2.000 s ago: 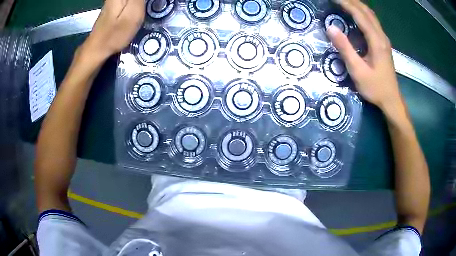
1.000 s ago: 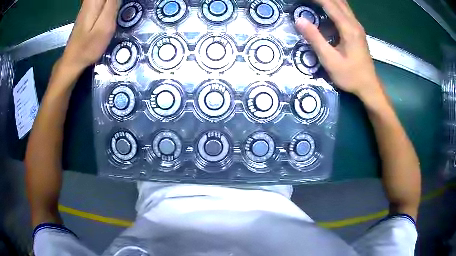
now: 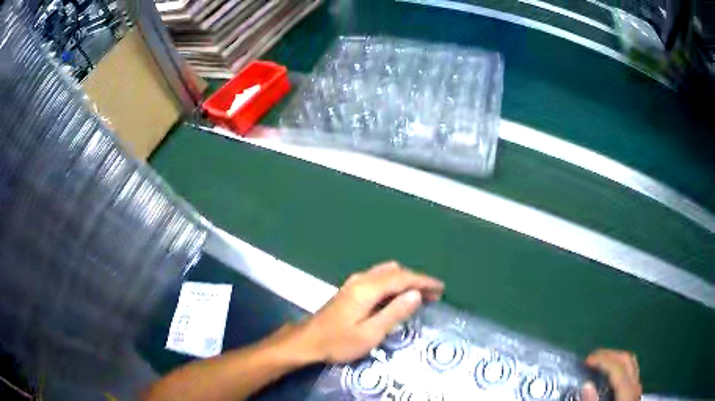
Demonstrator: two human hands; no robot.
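A clear blister tray (image 3: 470,356) lies at the lower right, cut off by the bottom edge, with round parts (image 3: 444,352) in its pockets. My left hand (image 3: 368,317) is at the tray's far left corner, its thumb and fingers over the edge beside a part. My right hand (image 3: 615,376) is at the tray's right side, partly cut off by the bottom edge, fingers on the rim. Whether either hand grips the tray firmly is hard to tell. The near rows of the tray are out of the picture.
A tall pile of stacked blister trays (image 3: 86,204) stands at left. A paper label (image 3: 199,319) lies beside it. Beyond the green belt (image 3: 313,219) and pale rail (image 3: 439,186) are another clear tray (image 3: 400,102), a red bin (image 3: 248,95), cardboard (image 3: 133,94) and stacked boards (image 3: 227,31).
The view has swung up and left, showing the belt and its far side. The tray and both hands now sit low and to the right. My left hand's fingers now bend over the tray's edge.
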